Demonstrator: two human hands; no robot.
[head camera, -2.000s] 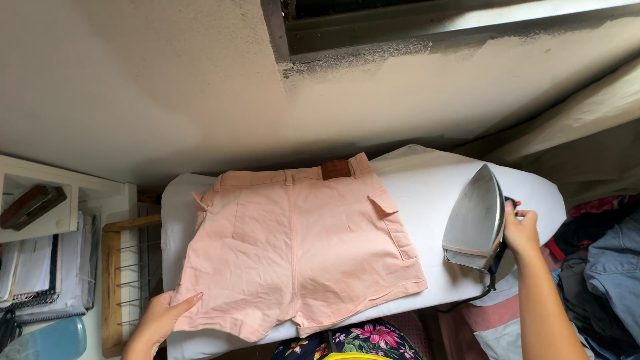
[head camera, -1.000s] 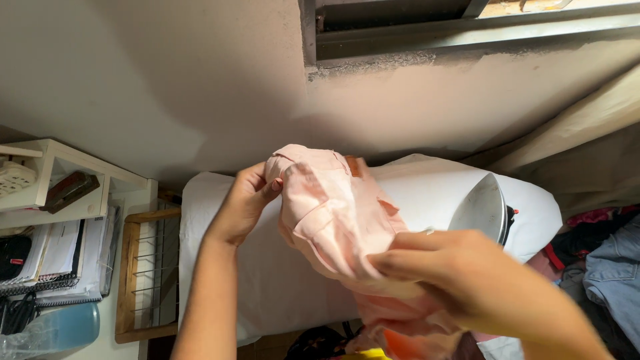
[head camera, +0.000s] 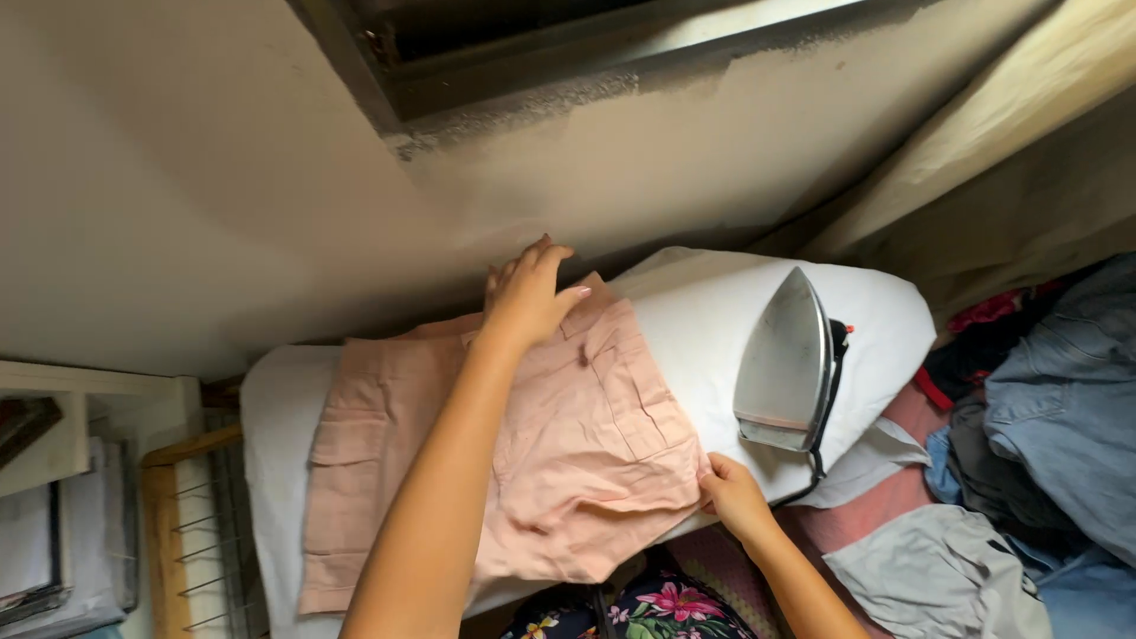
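Pink cargo shorts (head camera: 568, 453) lie spread over a white-covered ironing board (head camera: 683, 328), with wrinkles near the lower right leg. My left hand (head camera: 532, 297) is over the waistband at the far edge, its fingers spread; whether it presses on the cloth is hard to tell. At the hem of the right-hand leg, my right hand (head camera: 729, 493) pinches the fabric between thumb and fingers. A clothes iron (head camera: 785, 368) rests on its side on the board to the right of the shorts, its metal soleplate showing and its cord trailing down toward the near edge.
A wall with a window frame (head camera: 532, 89) rises behind the board. Jeans (head camera: 1065, 390) and other clothes are heaped at the right. On the left stand a white shelf (head camera: 98, 382) with papers and a wood-framed wire rack (head camera: 169, 532). Floral cloth (head camera: 679, 603) shows at the near edge.
Two seconds ago my right hand held the iron; it now holds the hem. The shorts, bunched up in both hands one second ago, are spread on the board again, with different pockets showing.
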